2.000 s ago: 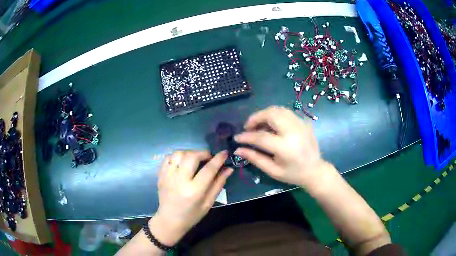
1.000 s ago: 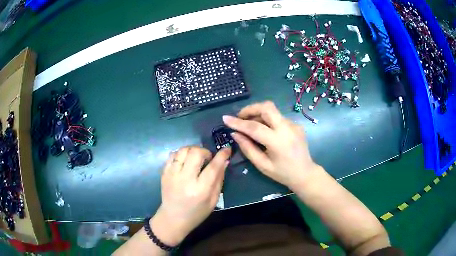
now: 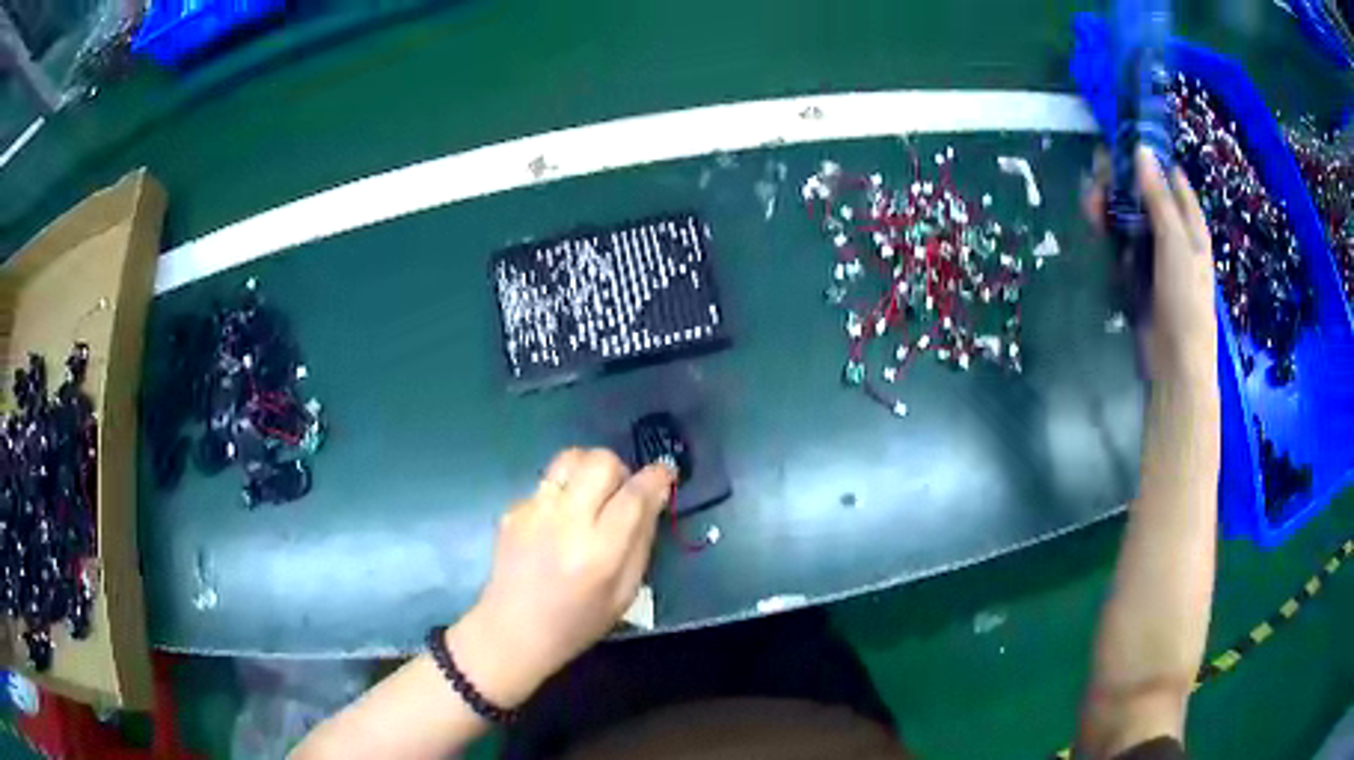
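Observation:
My left hand (image 3: 572,542) holds a small black housing (image 3: 658,441) by its lower edge on a dark square pad (image 3: 710,483). A red lead with a white connector (image 3: 711,536) trails from the housing toward the bench front. My right hand (image 3: 1161,238) is at the far right, closed around the electric screwdriver (image 3: 1137,134), which is raised, blurred and cut off by the top edge. The black screw tray (image 3: 609,302), with silver screws, lies behind the pad.
Wired circuit boards (image 3: 933,267) lie heaped right of the tray. Black housings (image 3: 238,394) are piled at left. A cardboard box (image 3: 131,446) holds dark parts at the left edge. A blue bin (image 3: 1252,460) with wired parts stands at right, beyond my right arm.
My right hand has left the housing, moved to the far right and taken hold of the screwdriver, now lifted. My left hand stays at the housing. The whole view has shifted slightly.

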